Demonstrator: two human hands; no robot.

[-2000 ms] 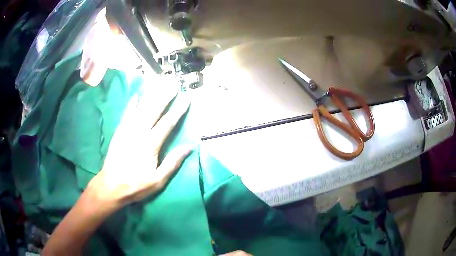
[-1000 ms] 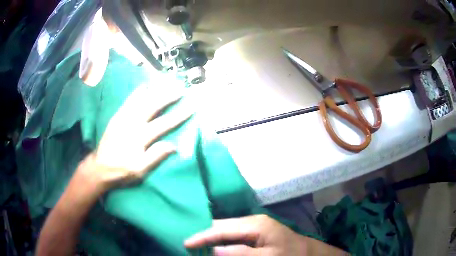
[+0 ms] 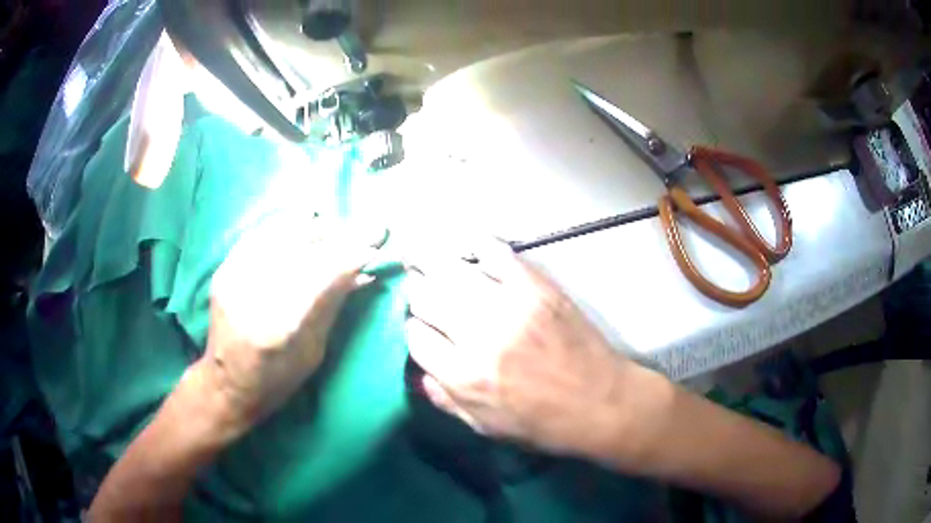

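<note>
The green garment piece (image 3: 347, 409) lies on the sewing machine table and hangs down over the front. My left hand (image 3: 281, 296) is on the cloth just in front of the needle area, its fingers bent and its thumb against the cloth. My right hand (image 3: 510, 347) grips the right edge of the cloth with curled fingers, close to my left hand. The presser foot and needle area (image 3: 378, 143) is beyond both hands, partly lost in bright glare. The cloth at my left fingertips is also washed out by the glare.
Scissors (image 3: 671, 169) with orange-brown handles lie on the machine bed, blades pointing away to the left. A clear plastic sheet (image 3: 77, 128) is at the far left. A control panel (image 3: 903, 174) is at the right end. A printed ruler (image 3: 755, 332) runs along the front edge.
My right hand has come up from the bottom edge to the cloth's right edge near the needle. My left hand's fingers have bent inward. The view has shifted slightly.
</note>
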